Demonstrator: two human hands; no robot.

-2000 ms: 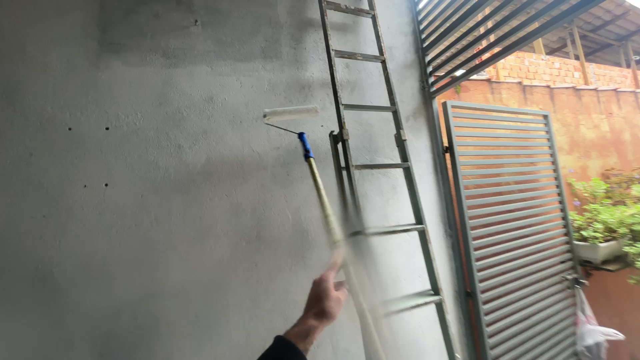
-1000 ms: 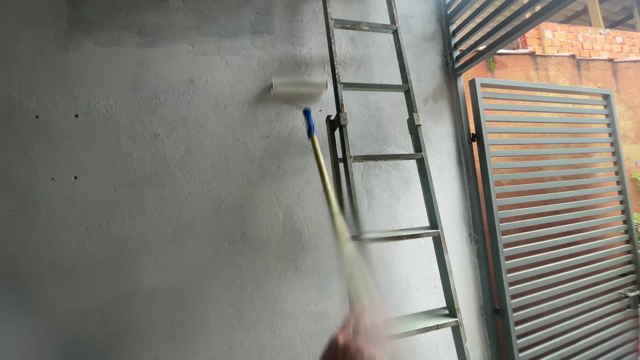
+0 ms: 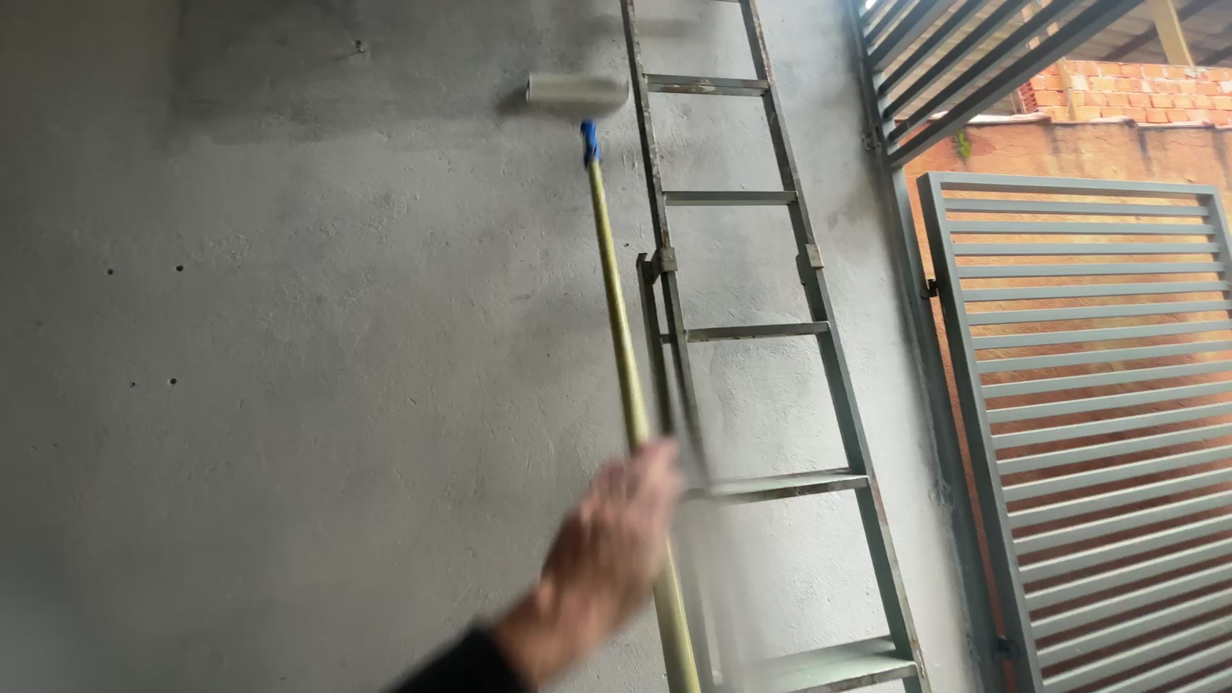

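My left hand, blurred and reaching up from a dark sleeve, is closed around the yellowish pole of a paint roller. The pole rises to a blue handle. Above that, the pale roller cover lies roughly level at the upper part of the grey wall, just left of the ladder. The lower end of the pole runs out of the bottom of the view. My right hand is not in view.
A metal ladder leans on the wall close right of the pole. Farther right stand a grey slatted gate and slanted bars, with an orange wall behind. Small holes mark the grey wall at left.
My left hand, low at the bottom edge one second ago, is now higher in the view on the pole. The pole stands more upright than two seconds ago, and the roller cover is nearer the ladder.
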